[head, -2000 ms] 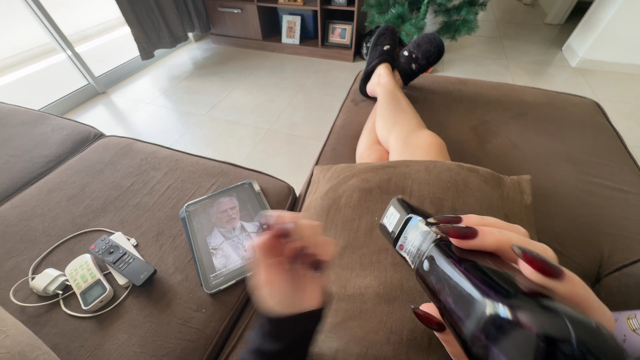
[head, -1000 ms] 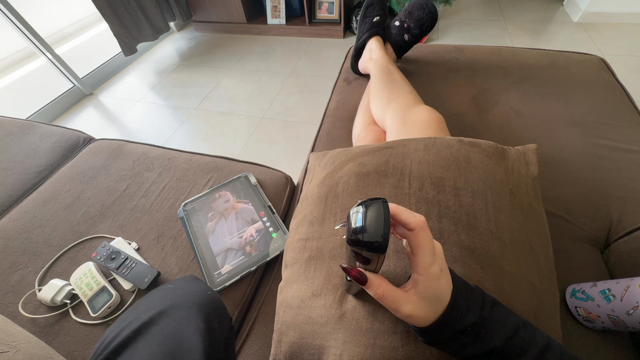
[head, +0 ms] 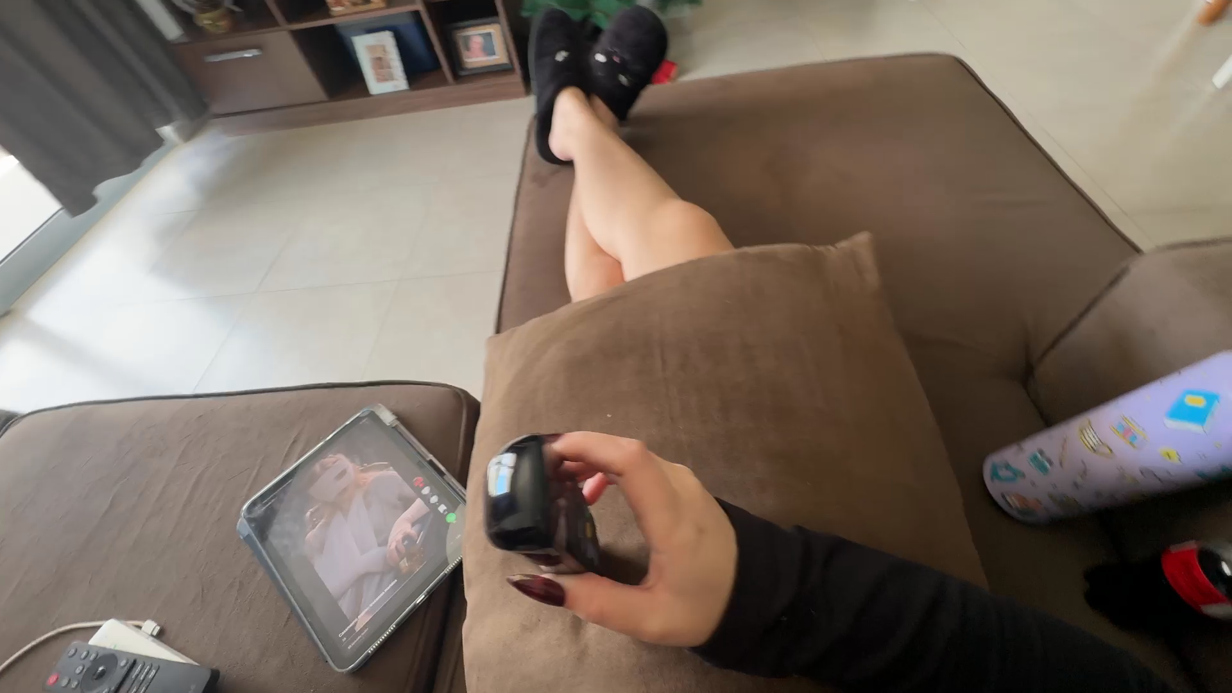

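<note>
My right hand (head: 654, 539), in a black sleeve with long dark red nails, grips a glossy black object (head: 520, 496) whose exact kind I cannot tell. It is held above the brown cushion (head: 712, 366) that lies over my lap. To the left of the hand, a tablet in a clear-edged case (head: 361, 539) lies on the sofa seat and shows a picture of a person. My left hand is out of view.
A black remote control (head: 125, 672) and a white cable (head: 58, 630) lie at the lower left. On the right are a patterned lilac tumbler (head: 1116, 443) and a dark bottle with a red label (head: 1193, 577). My legs stretch over the brown sofa (head: 818, 144), in black slippers (head: 626, 58).
Two seconds ago my left hand was above the tablet's right edge; it has left the view. My right hand held a large dark bottle then, and the view has since shifted.
</note>
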